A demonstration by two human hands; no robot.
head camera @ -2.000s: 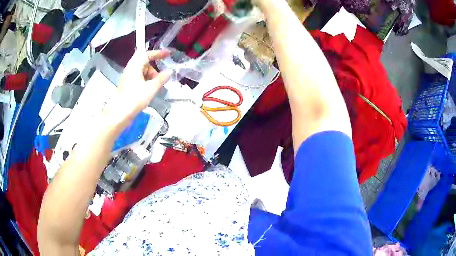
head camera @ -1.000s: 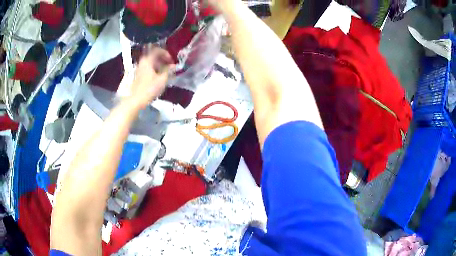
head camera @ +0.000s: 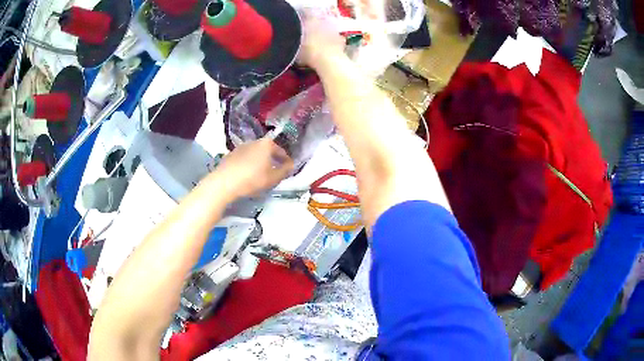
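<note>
A clear crinkled plastic bag [head camera: 318, 137] with red thread cones lies at the upper middle, right of the overlock machine [head camera: 159, 166]. My left hand [head camera: 258, 166] is at the bag's near edge, fingers curled on the plastic beside a green-tipped cone. My right hand [head camera: 319, 41] reaches to the top, near more clear plastic with red and green in it; its fingers are blurred and hidden. A large red thread cone [head camera: 240, 29] with a green tip sits on a black disc just left of my right hand.
Shears with red and orange handles [head camera: 335, 204] lie below the bag, partly behind my right forearm. More red cones [head camera: 53, 106] stand on the thread stand at left. Maroon cloth [head camera: 487, 204] and red cloth [head camera: 572, 169] are heaped at right. A blue crate [head camera: 600, 275] is beyond. Small snips [head camera: 296, 262] lie at the table edge.
The view has shifted, showing more of the thread stand. My left hand has moved right and down along the bag. My right hand stays near the top. The big cone on its disc now shows more fully.
</note>
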